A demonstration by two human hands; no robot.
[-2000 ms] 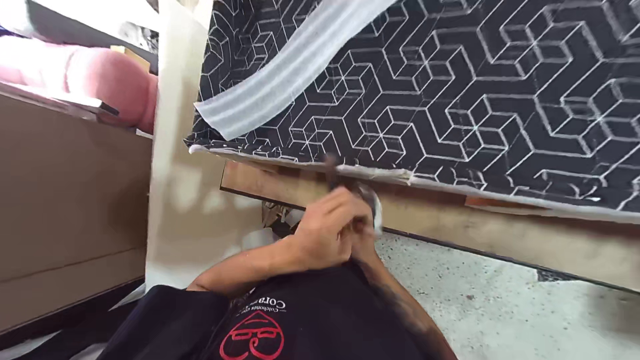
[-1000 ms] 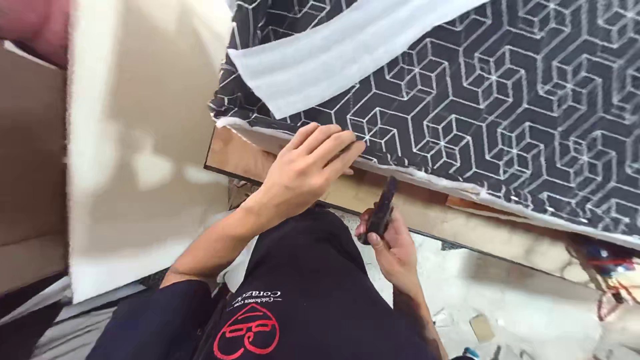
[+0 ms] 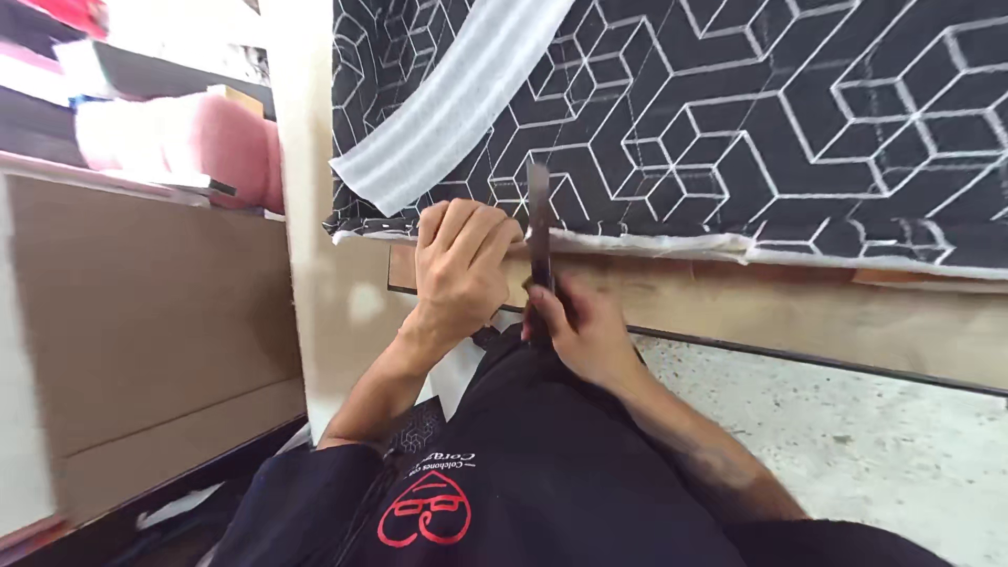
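Observation:
Black fabric with a white geometric pattern [image 3: 677, 142] covers a large flat piece, its white-edged border running along the near side. My left hand [image 3: 465, 264] has its fingers curled over this border and grips it. In my right hand [image 3: 583, 323] is a dark hand tool with a blurred metal end [image 3: 539, 197], pointing away from me over the fabric edge; its kind cannot be told. The tool is just right of my left fingers. A strip of white padded material [image 3: 465, 102] lies curved on the fabric, beyond my left hand.
A wooden board [image 3: 748, 303] runs under the fabric's near edge. At the left stand a pale upright panel [image 3: 311, 197], a large brown cardboard surface [image 3: 157, 307] and a pink bundle [image 3: 213, 142]. Speckled floor [image 3: 827, 425] shows at the lower right.
My right hand has brought the tool up to the fabric edge, beside my left hand. My left fingers, spread over the edge a second ago, are now curled. The view has shifted.

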